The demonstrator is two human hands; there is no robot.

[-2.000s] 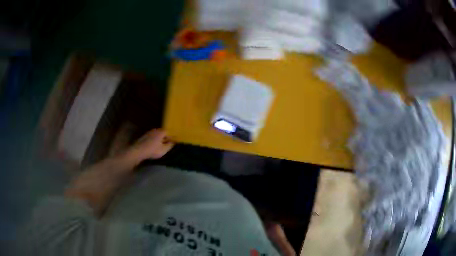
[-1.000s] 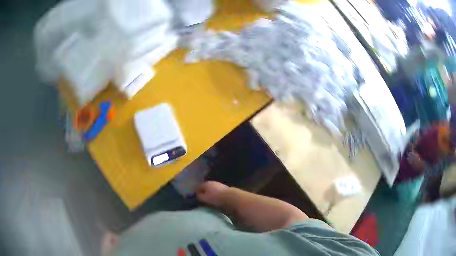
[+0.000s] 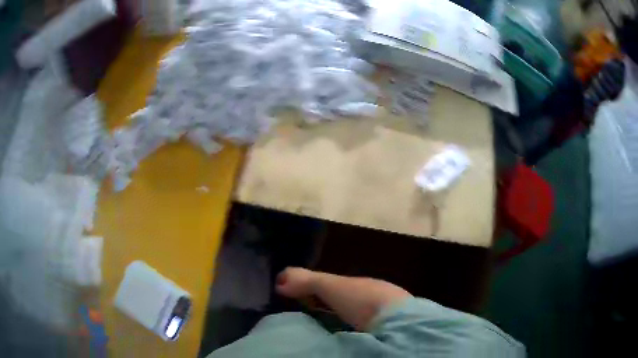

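My right hand is low in the middle, below the front edge of the tan board. It is blurred, its fingers are mostly hidden, and no held object shows. My left hand is out of the picture. The digital scale lies on the yellow table at the lower left, its small display lit. A large heap of small bagged parts spreads over the table and the tan board. A single white packet lies apart on the board.
Stacked foam inserts stand at the left, with the blue tape dispenser at the lower left. The cable bundle and flat printed cartons are behind. A red stool and another person's clothing are at the right.
The view has swung right, so the scale sits farther left and the board and stool show more fully. My left hand, earlier by the table corner, has left the picture. My right hand remains low.
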